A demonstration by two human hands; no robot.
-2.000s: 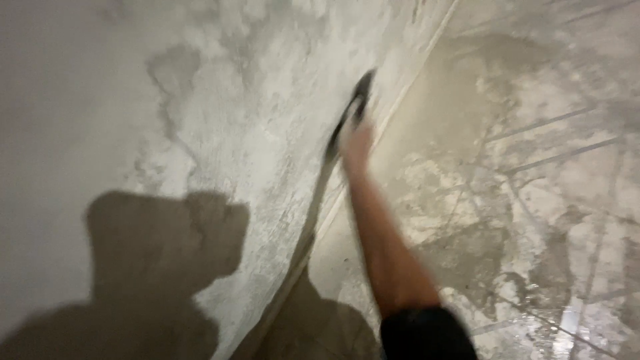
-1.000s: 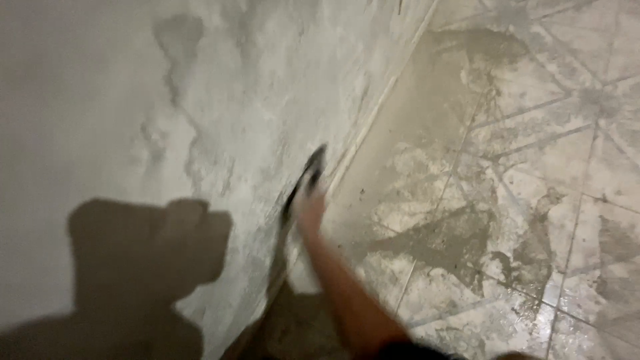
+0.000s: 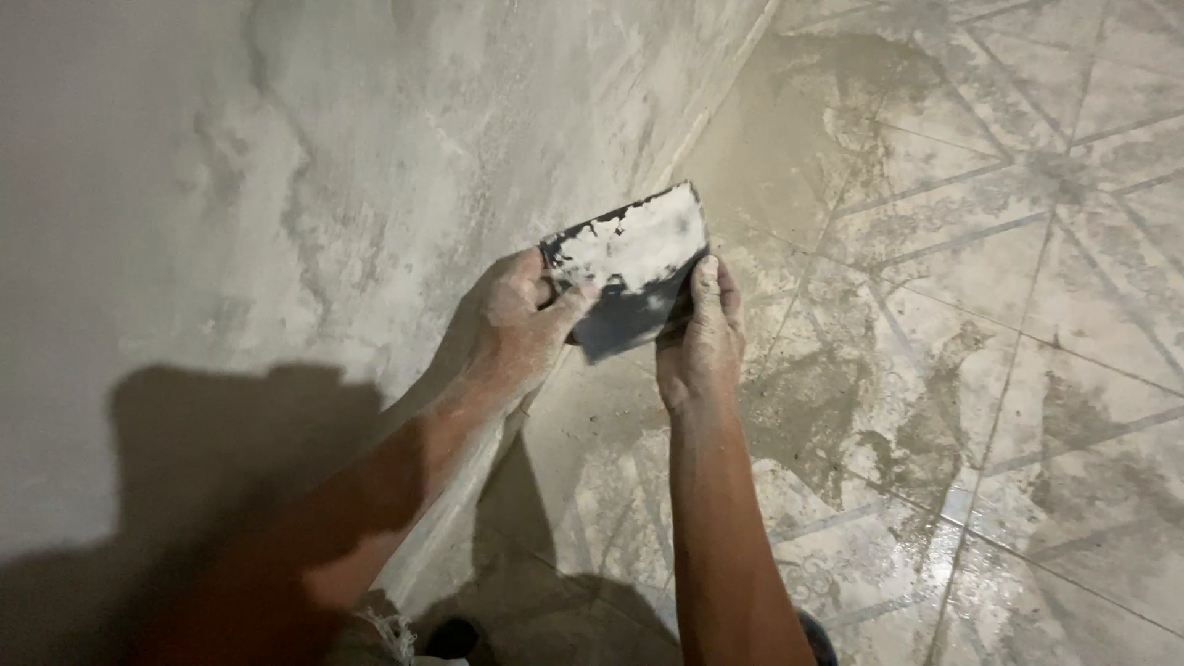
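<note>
A flat, dark sanding sheet or pad (image 3: 629, 314), thickly caked with whitish dust or paste on its upper part, is held between both hands. At its left edge, my left hand (image 3: 518, 324) grips it with the thumb on top. My right hand (image 3: 705, 342) holds the right edge, thumb along the side. Whether the piece is a sheet, a pad or a flexible blade cannot be told. Behind it and to the left rises a grey plastered wall (image 3: 398, 157) with damp-looking, uneven patches.
Patterned floor tiles (image 3: 980, 305), smeared with grey residue and wet in places, cover the right side. A narrow strip (image 3: 717, 102) runs along the foot of the wall. Shadows fall on the wall and floor. A dark shoe tip (image 3: 451, 638) shows at the bottom.
My left hand has come into view and now holds the dark piece together with my right hand. Earlier, one hand held a dark tool against the lower wall.
</note>
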